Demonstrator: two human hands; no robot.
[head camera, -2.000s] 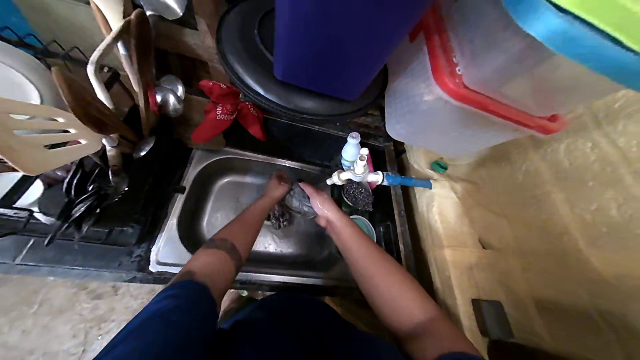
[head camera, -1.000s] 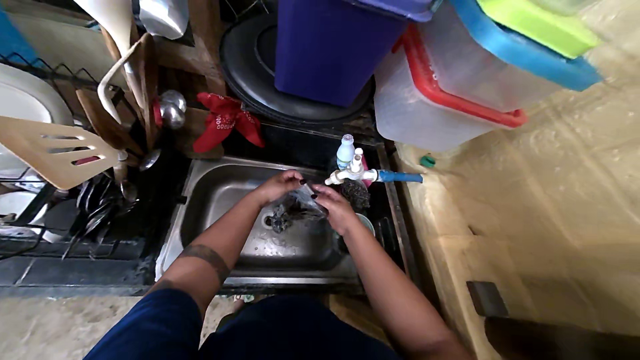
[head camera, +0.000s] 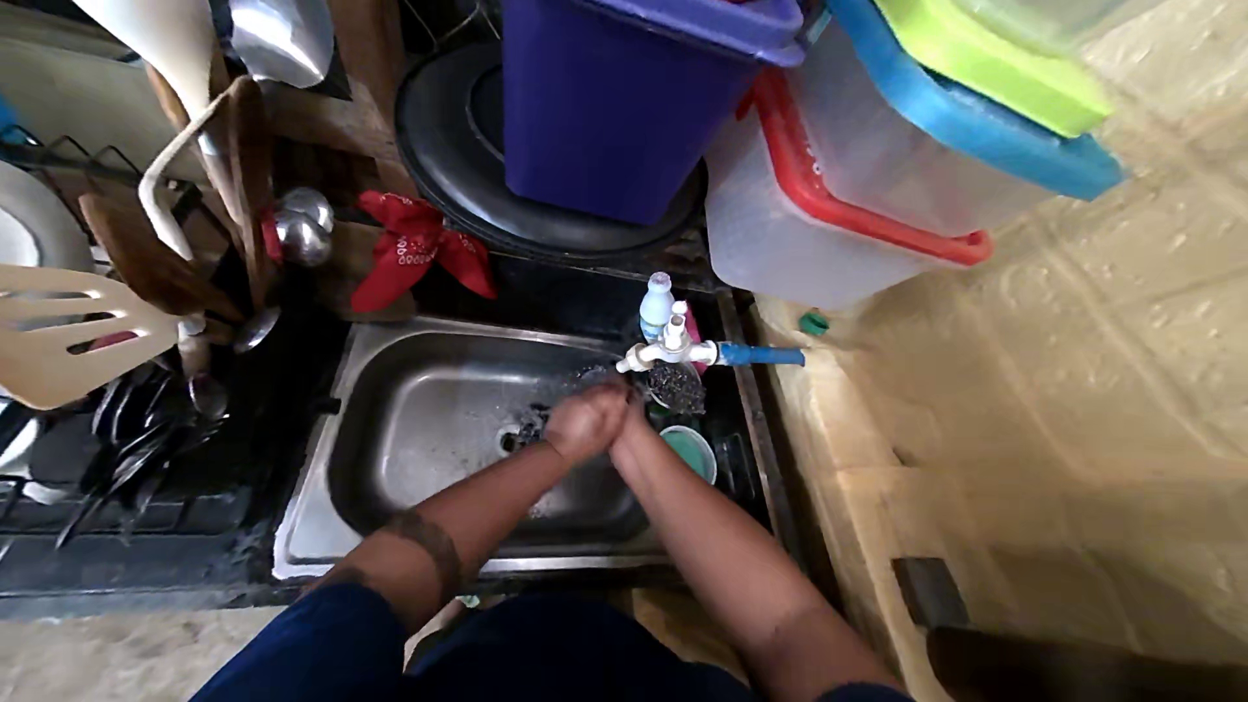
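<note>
Over the right part of a stainless steel sink (head camera: 419, 419), my left hand (head camera: 583, 421) and my right hand (head camera: 629, 408) are pressed together, just below a white plastic faucet (head camera: 673, 349) with a blue pipe. Their fingers are blurred and partly hidden, so whether something lies between them does not show. Water splashes around them. Dark wet bits lie by the drain (head camera: 509, 439). Right of my hands are a dark mesh scouring pad (head camera: 676, 386) and a round tub with green content (head camera: 690, 452). A small whitish bottle (head camera: 657, 304) stands behind the faucet.
Behind the sink are a red bandana (head camera: 414, 249), a large black lid (head camera: 453, 185) and a purple plastic bin (head camera: 604, 117). Lidded clear containers (head camera: 790, 234) are stacked at the right by the wall. Hanging utensils, including a slotted spatula (head camera: 88, 336), crowd the left side.
My hands were apart around a small greyish thing over the sink; now they are together beneath the faucet, with water splashing. That greyish thing is no longer plainly visible.
</note>
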